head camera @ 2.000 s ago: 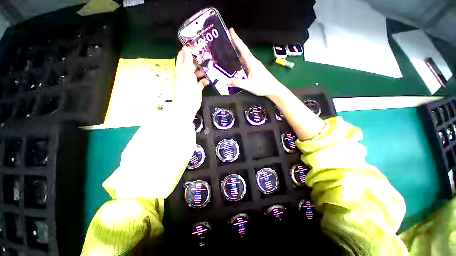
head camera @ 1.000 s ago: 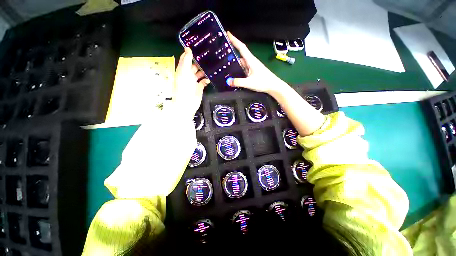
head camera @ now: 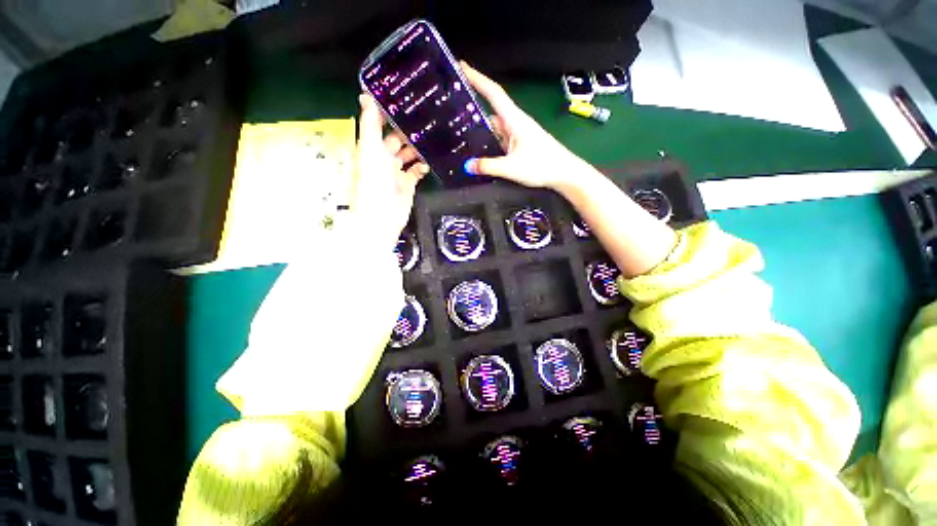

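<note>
A mobile phone (head camera: 429, 101) with a dark lit screen of small text is held tilted above the back of the foam tray. My left hand (head camera: 388, 154) holds its left edge. My right hand (head camera: 524, 144) holds its right edge, with the thumb on the lower screen by a blue spot. Below is the black foam tray (head camera: 534, 331) with round smartwatches (head camera: 473, 305) showing coloured text lines. One pocket (head camera: 547, 289) in the second row is empty. My forearms hide parts of the tray's sides.
Dark side trays (head camera: 128, 339) lie at left, beside a yellow paper sheet (head camera: 288, 185). Small white items and a yellow piece (head camera: 589, 110) lie behind the tray. White sheets (head camera: 745, 82) lie at back right. Another tray (head camera: 912, 221) and a person's yellow sleeve (head camera: 909, 401) are at the right edge.
The phone screen has gone from a large clock display to a dark list of text. My right thumb is now on the lower screen. The yellow sleeve at right reaches further into view.
</note>
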